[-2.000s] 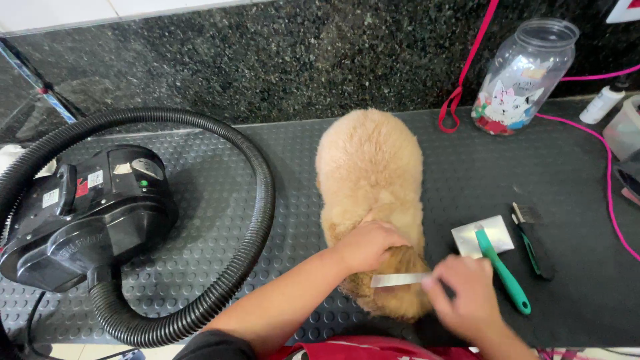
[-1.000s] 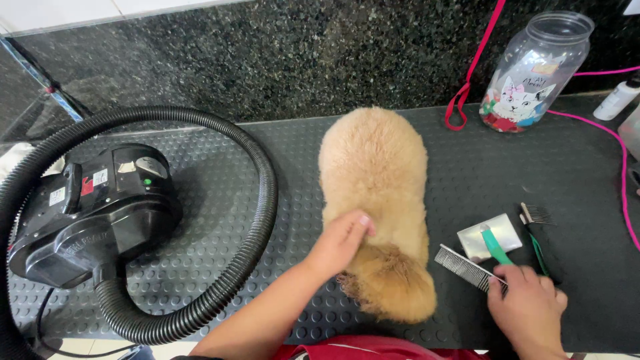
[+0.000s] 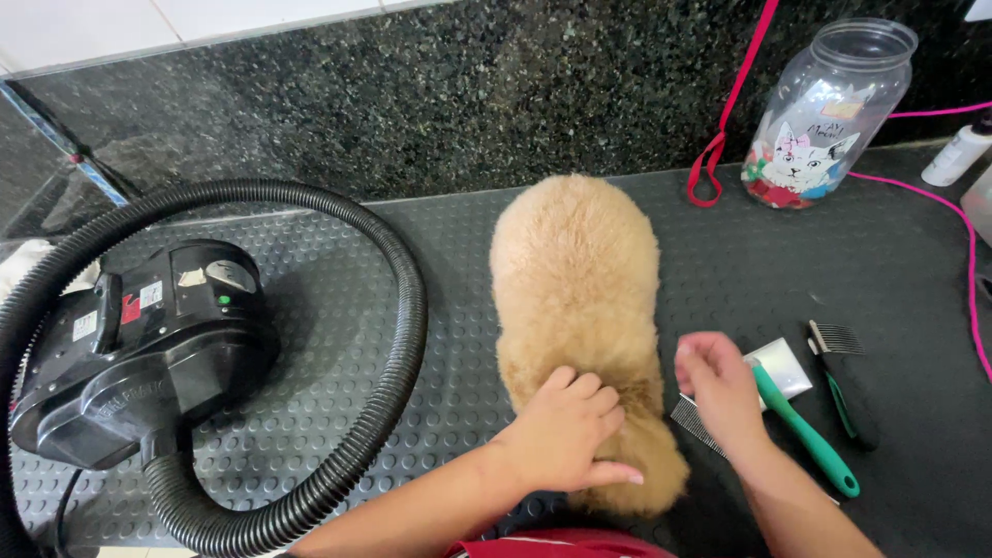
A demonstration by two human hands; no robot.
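Observation:
A small dog with fluffy apricot fur (image 3: 577,271) is on the black studded mat, its rounded back toward the wall. My left hand (image 3: 570,430) rests on the fur near the dog's head, fingers spread and holding no tool. Beside the dog on the right, my right hand (image 3: 719,387) is raised with its fingers curled; whether anything is between them is hidden. Partly under that hand and wrist lies a metal comb (image 3: 697,422). Right of it are a slicker brush with a green handle (image 3: 810,430) and a dark-handled dematting rake (image 3: 841,387).
A black pet dryer (image 3: 155,341) with a looped ribbed hose (image 3: 415,310) fills the left side. Against the granite wall stand a clear plastic jar (image 3: 829,108) and a white bottle (image 3: 959,155). A red lead (image 3: 725,116) hangs down, and a pink cord (image 3: 942,198) runs along the right.
The metal comb was in my right hand over the dog's head, then beside the brush; now it lies on the mat. My left hand has moved from the fur's left side onto the area near the head.

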